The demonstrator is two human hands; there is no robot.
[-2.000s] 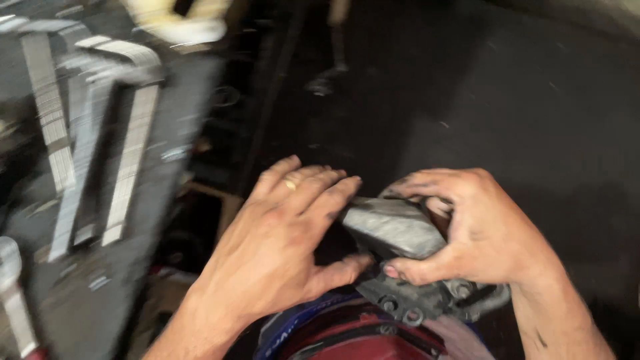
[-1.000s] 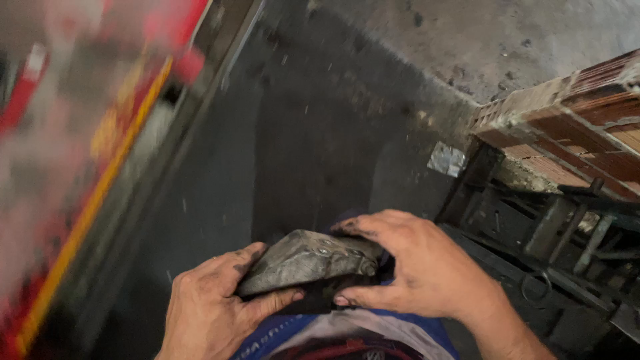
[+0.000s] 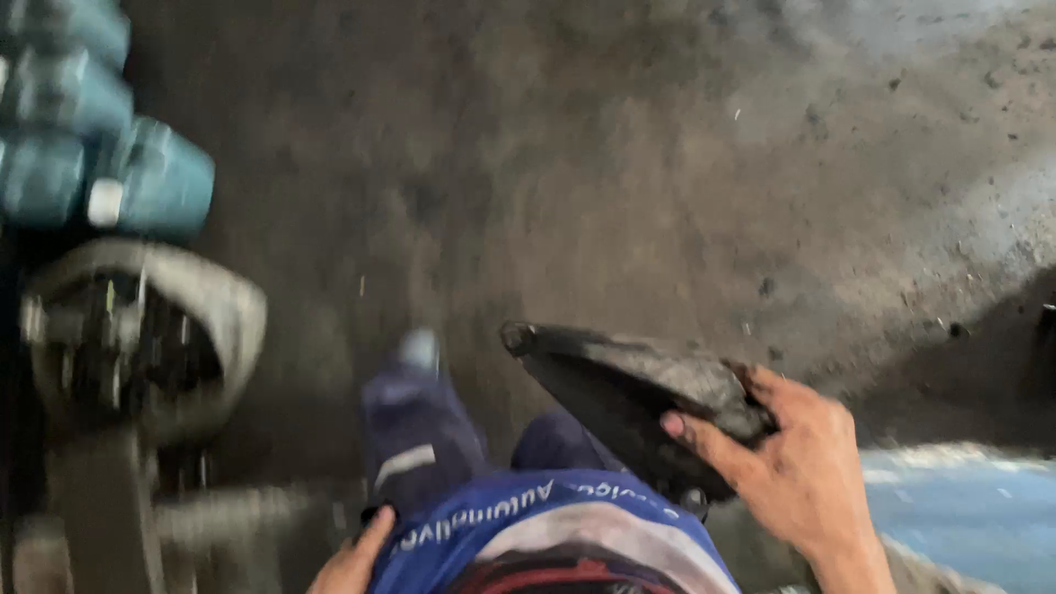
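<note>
My right hand [image 3: 792, 462] grips the right end of a dark, grimy metal part [image 3: 652, 371], its thumb on the near face and its fingers over the top edge. The part looks roughly triangular, with a round eye at its left tip, and is held in front of my right leg. My left hand [image 3: 359, 557] is low at the bottom edge, beside my blue shirt [image 3: 462, 520]; only part of it shows. Something small and dark lies at its fingertips, and I cannot tell whether the hand holds it.
Teal containers [image 3: 165, 177], blurred, stand at the upper left. Below them is a rounded pale frame [image 3: 235, 305] with dark contents. The stained concrete floor [image 3: 528, 165] stretches ahead. A light blue surface [image 3: 973, 511] lies at the lower right.
My left hand has come off the metal part and moved down to the lower left; my right hand still holds the part. The view has swung from the workshop equipment to open floor.
</note>
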